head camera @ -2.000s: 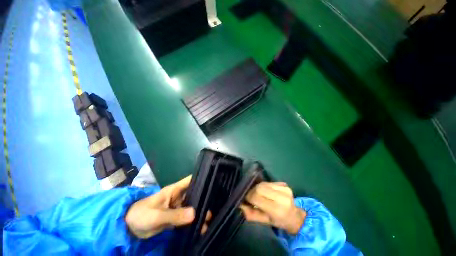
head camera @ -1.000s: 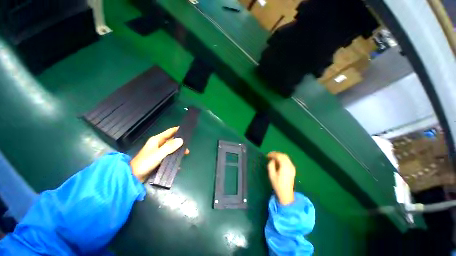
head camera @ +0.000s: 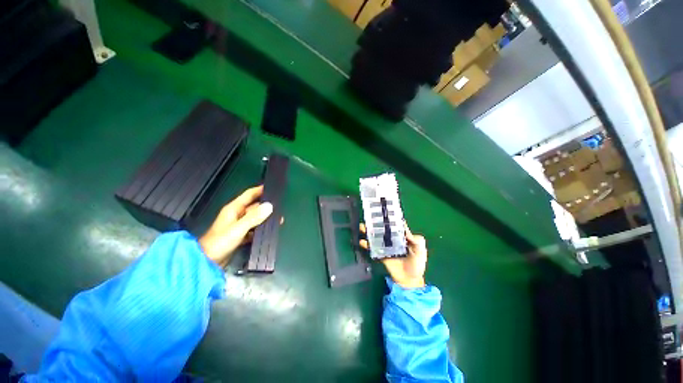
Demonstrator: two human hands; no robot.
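My left hand (head camera: 236,224) is closed around a short stack of black frames (head camera: 271,217), standing edge-on on the green bench mat. My right hand (head camera: 406,260) holds up a silver-white plate (head camera: 380,217) with a dark centre slot and grey rectangles on its face. A dark grey frame with window openings and a crossbar (head camera: 338,277) lies flat on the mat between my hands, its right edge beside the right hand's fingers. A larger block of stacked black frames (head camera: 183,161) sits left of my left hand.
A large black stack (head camera: 45,67) stands at the upper left beside a white post foot (head camera: 103,54). Flat black pieces (head camera: 280,112) lie behind the work. Dark piles (head camera: 397,60) and cardboard cartons (head camera: 463,82) are farther back. A white beam (head camera: 599,90) crosses the upper right.
The frames held together between both hands are now a stack in my left hand and a flat frame on the mat. My right hand, empty one second ago, now holds the silver-white plate.
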